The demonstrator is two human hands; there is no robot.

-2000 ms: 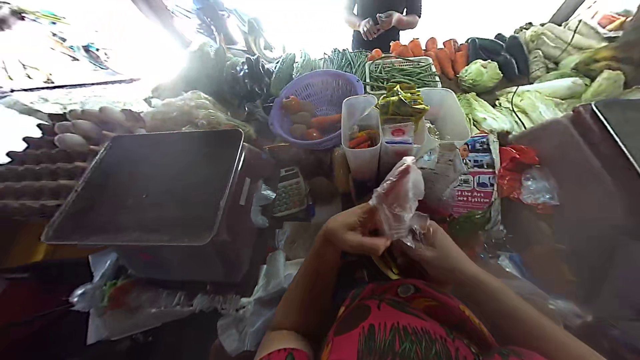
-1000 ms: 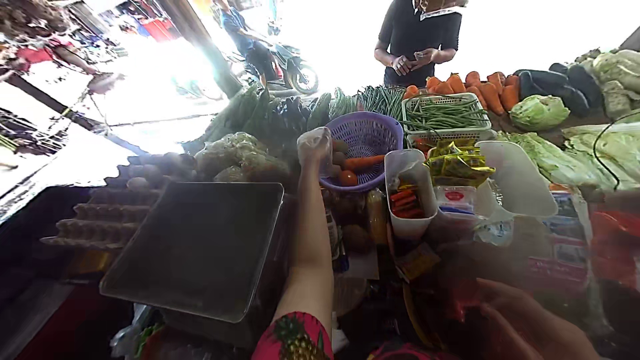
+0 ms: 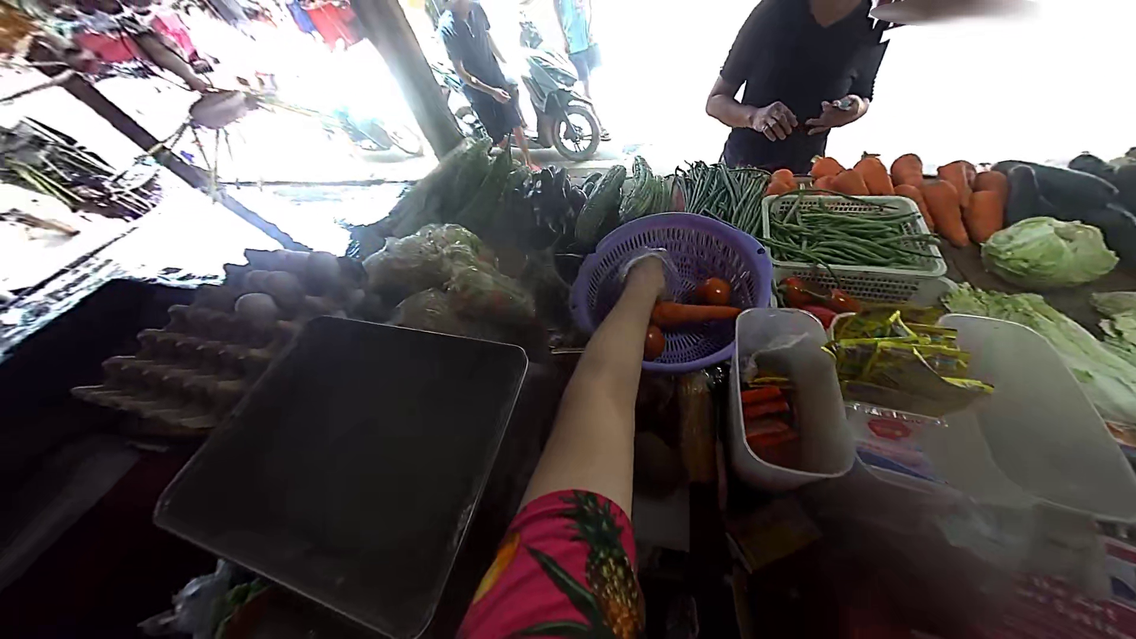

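My left hand (image 3: 650, 266) reaches down inside a purple plastic basket (image 3: 581, 306), with a clear plastic bag over it; its fingers are hidden, so what they touch does not show. Beside the hand lie a carrot (image 3: 697, 314) and several tomatoes (image 3: 713, 291). My right hand is out of the picture. Right of the basket stands a translucent plastic container (image 3: 834, 448) with orange-red pieces inside. Another one near it bears yellow-green packets (image 3: 896, 351).
A dark flat tray (image 3: 346, 470) covers the near left, with stacked egg trays (image 3: 186, 373) behind it. Green beans (image 3: 843, 235) fill a white basket. Carrots, cabbage (image 3: 1050, 252) and eggplants line the back. A person (image 3: 799, 98) stands across the stall.
Two seconds ago both hands held a clear plastic bag near my body. My left hand has since gone forward into the purple basket, and my right hand has left the view. The view has shifted.
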